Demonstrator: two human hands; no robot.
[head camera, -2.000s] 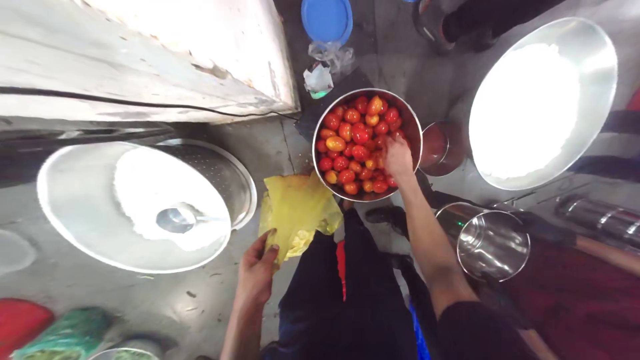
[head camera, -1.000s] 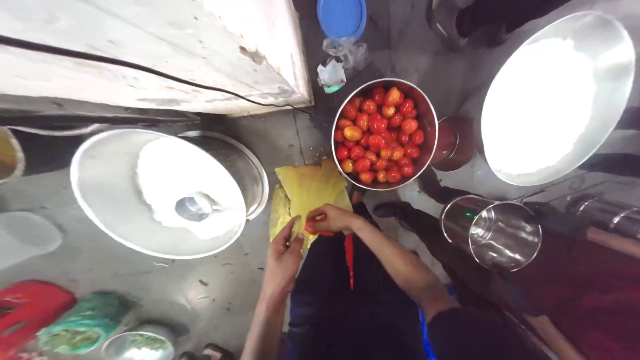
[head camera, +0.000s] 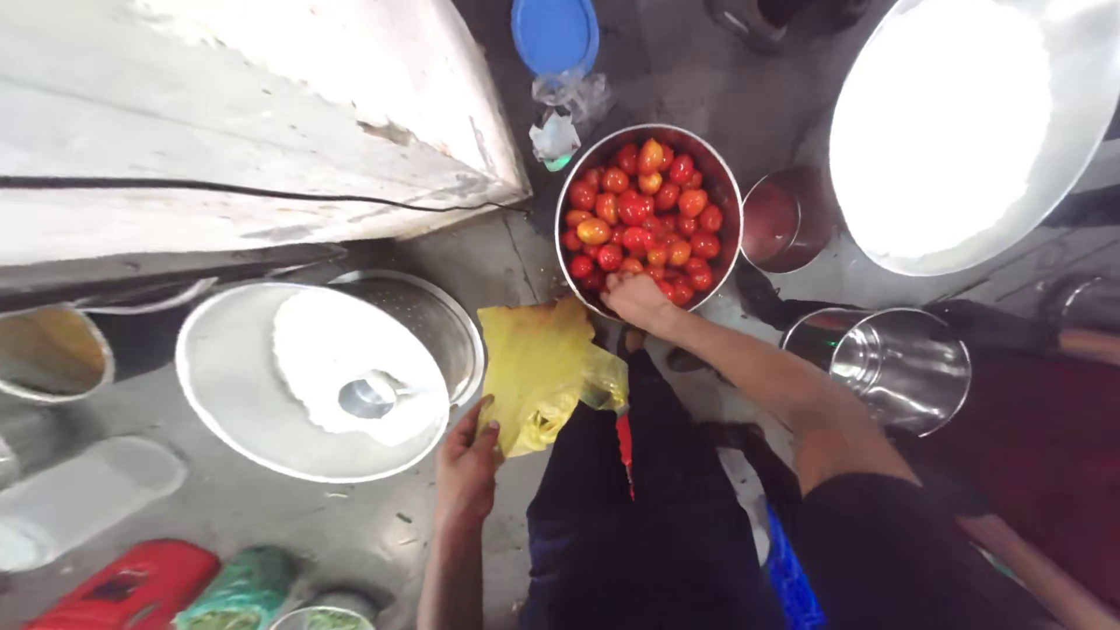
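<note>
A round metal pot (head camera: 735, 219) full of red and orange tomatoes (head camera: 636, 208) stands in front of me. My right hand (head camera: 641, 300) reaches over its near rim, fingers down among the tomatoes; whether they have closed on one is hidden. My left hand (head camera: 472, 446) grips the left edge of a yellow plastic bag (head camera: 534, 363), which lies spread out near the pot's lower left side. What the bag holds cannot be seen. A narrow red strip (head camera: 625, 446) hangs below the bag against my dark trousers.
A large white basin (head camera: 227, 376) with white contents and a metal scoop (head camera: 367, 398) stands left. Another wide basin (head camera: 1072, 96) is upper right, a steel pot (head camera: 927, 376) lower right. A blue lid (head camera: 556, 35) lies beyond; a wall corner (head camera: 507, 184) juts in. Another person's forearm (head camera: 1041, 560) shows lower right.
My right hand has moved from the yellow bag, where it held something red a second ago, up to the tomatoes in the pot. My left hand still holds the bag.
</note>
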